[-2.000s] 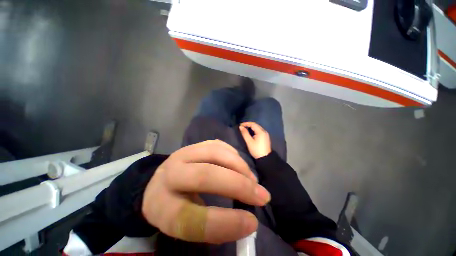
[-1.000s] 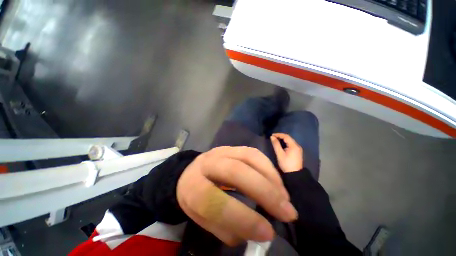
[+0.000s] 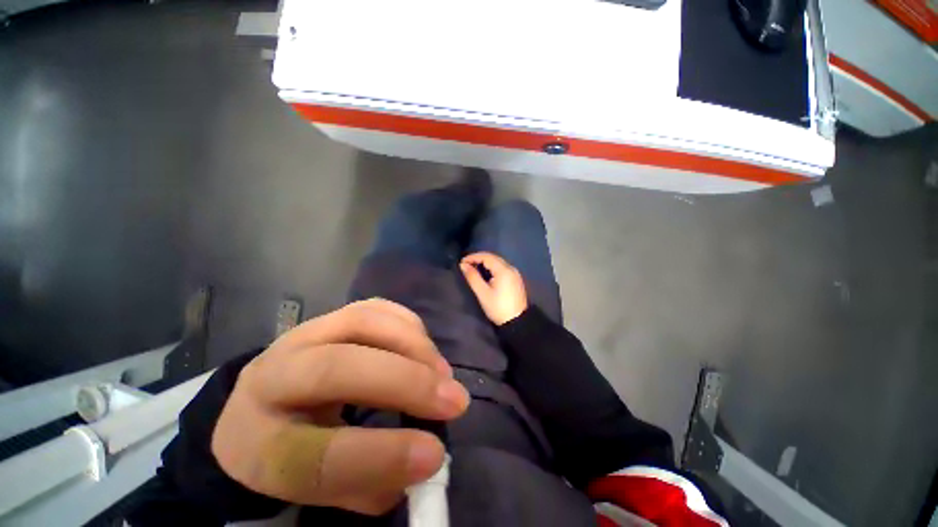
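Note:
My left hand (image 3: pixel 350 412) is large and near the camera at the lower left, with a tan plaster around one finger. A small white stick-shaped item (image 3: pixel 429 498) is held at that finger's tip. Its lower end is cut off by the bottom edge and the rest of the grip is hidden. My right hand (image 3: pixel 497 287) rests on my lap, fingers loosely curled with a gap by the thumb. Nothing shows in it.
A white console shelf (image 3: pixel 463 62) with an orange stripe and round lock stands ahead. A black mouse (image 3: pixel 766 21) lies on a dark pad (image 3: pixel 735 77). White metal tubes (image 3: pixel 134 422) run at the lower left, and a metal leg (image 3: pixel 710 422) stands at the right.
The view has swung, first one way and then back, shifting the console. My left hand keeps the white item at its fingertip, and my right hand stays on my lap.

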